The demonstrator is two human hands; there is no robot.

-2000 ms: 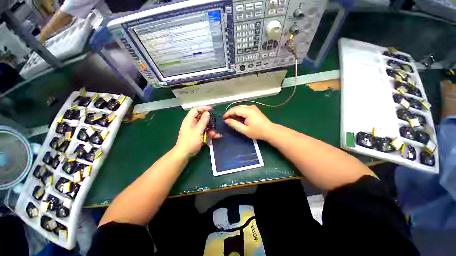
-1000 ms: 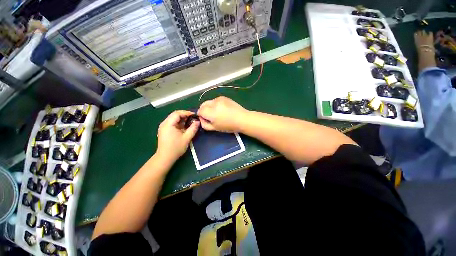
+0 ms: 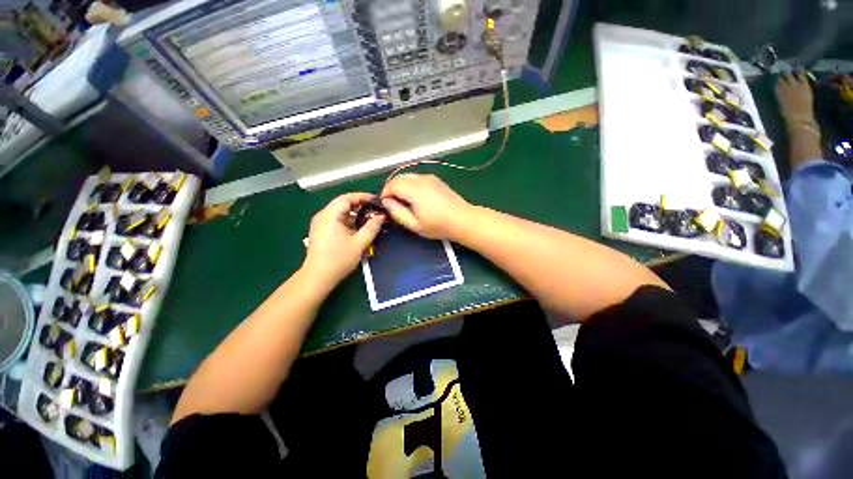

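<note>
A small black electronic unit (image 3: pixel 367 215) is held above the upper left corner of the dark work pad (image 3: pixel 412 269), which has a white border. My left hand (image 3: pixel 338 236) is closed around the unit. A small yellow tab shows below my left fingers. My right hand (image 3: pixel 423 204) touches the unit's right side, its fingertips pinched near the end of the thin copper-brown cable (image 3: pixel 506 122). Fingers hide most of the unit and the cable's end; I cannot tell what exactly the right fingertips pinch.
The bench instrument (image 3: pixel 271 70) stands on a beige-grey stand (image 3: pixel 402 145) behind the pad. White trays with black units stand at left (image 3: pixel 137 351) and right (image 3: pixel 645 122). A round fan (image 3: pixel 11 323) is at far left. A person's arm (image 3: pixel 798 117) is at far right.
Since two seconds ago, my hands have come together at the unit; earlier they were apart. Since one second ago they have barely changed, and the camera view has shifted slightly.
</note>
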